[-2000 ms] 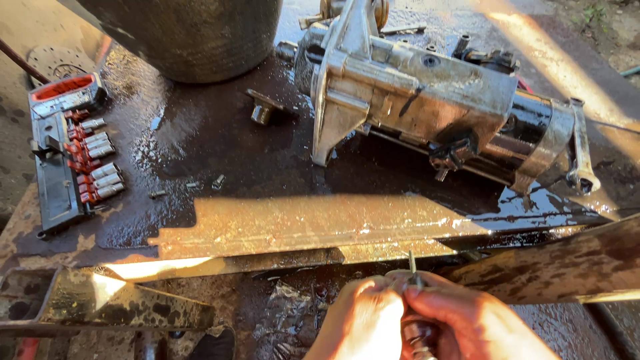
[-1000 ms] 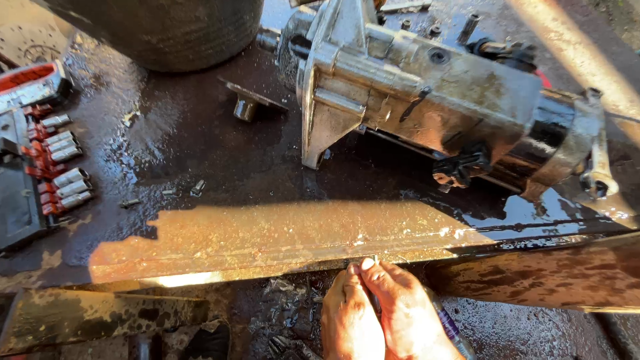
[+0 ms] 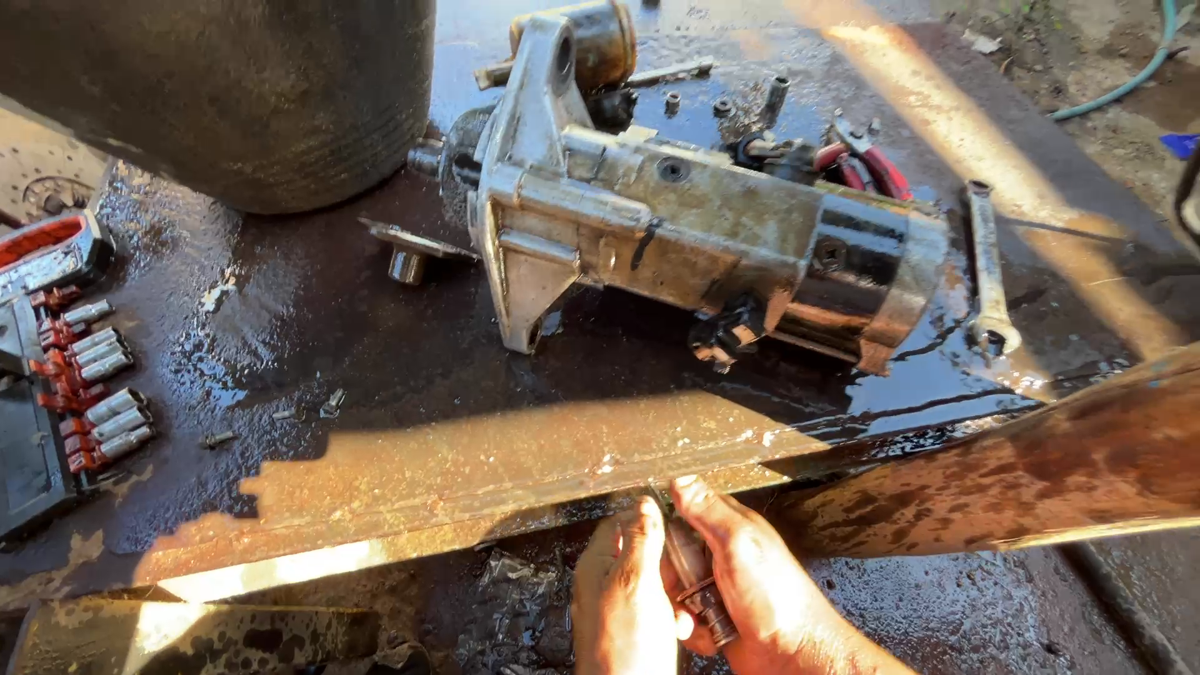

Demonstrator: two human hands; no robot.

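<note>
Low in the head view, my left hand (image 3: pixel 626 586) and my right hand (image 3: pixel 755 577) close together around a small cylindrical metal part (image 3: pixel 698 581) with a ringed lower end, just off the bench's near edge. Its thin upper tip shows between my thumbs; my fingers cover much of the rest. Beyond them a greasy starter motor (image 3: pixel 694 216) lies on its side on the wet metal bench. A flat metal piece with a round stub (image 3: pixel 412 248) rests left of its flanged housing, and a combination wrench (image 3: pixel 986 272) lies to its right.
A dark bucket (image 3: pixel 244 103) stands at the upper left. A socket set (image 3: pixel 84 394) lies at the left edge, with several small screws (image 3: pixel 332 403) nearby. Red-handled pliers (image 3: pixel 867 159) and loose sockets (image 3: pixel 774 98) lie behind the motor. A wooden beam (image 3: pixel 1012 459) juts in from the right.
My hands, held together throughout, have shifted their hold on the part; its ringed lower end shows now but was largely hidden one second ago. The view has moved.
</note>
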